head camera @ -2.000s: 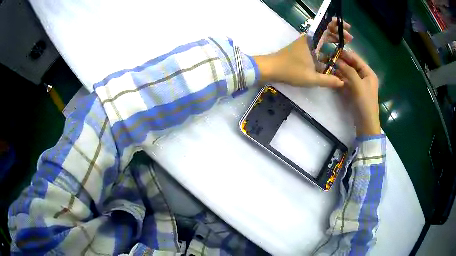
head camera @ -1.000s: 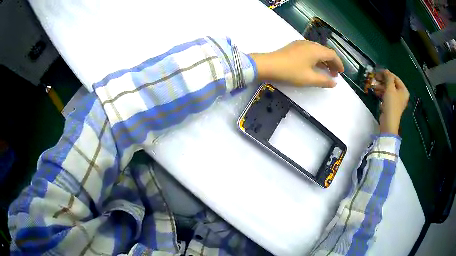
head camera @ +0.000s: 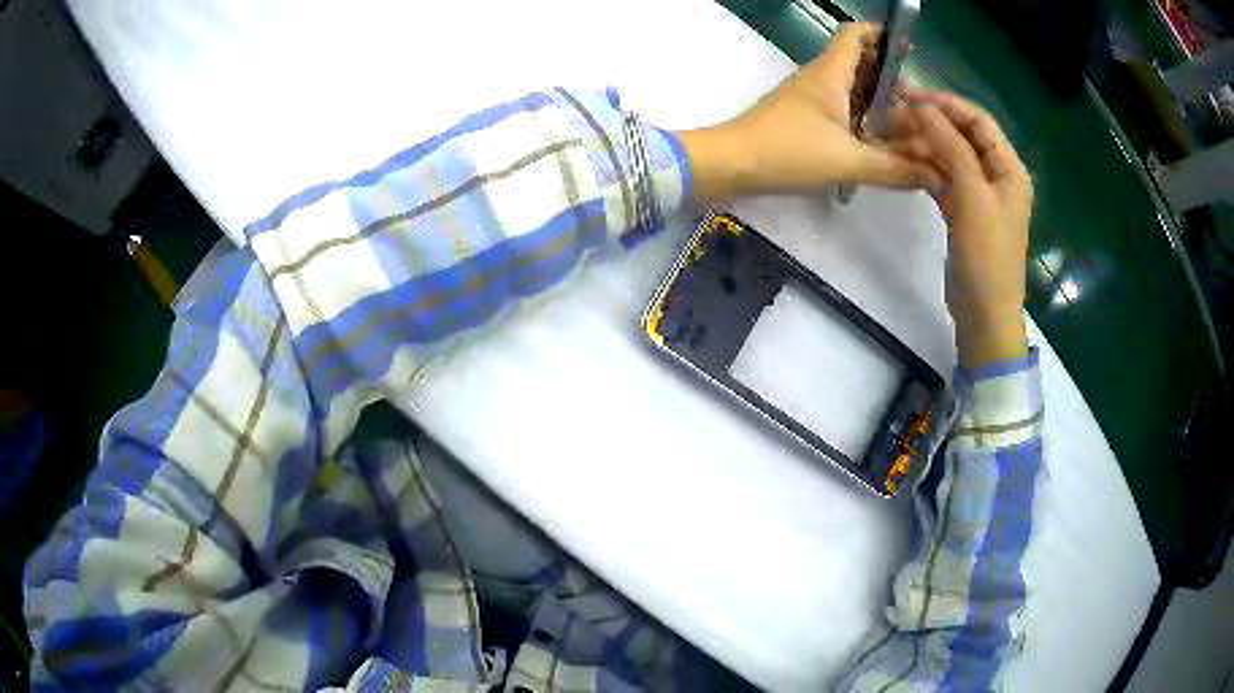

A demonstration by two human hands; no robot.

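Observation:
A black phone middle frame with a silver rim and orange-gold ends (head camera: 717,305) lies flat on the white surface, below my hands. A second middle frame (head camera: 886,68) is raised and seen nearly edge-on. My left hand (head camera: 812,129) holds it from the left side. My right hand (head camera: 977,183) is at its right side, fingers bent against it and close to my left fingertips. The fingers hide most of the raised frame, so its face and ends cannot be made out.
The white worktable (head camera: 568,501) runs diagonally under my forearms. A shiny green conveyor belt (head camera: 1103,271) lies beyond it on the right. A grey cabinet (head camera: 81,122) stands at the far left. A dark bar runs along the far right.
A second ago one frame lay on the belt side with my right hand at its end. Now a frame is raised between both hands, and my right hand has come back left.

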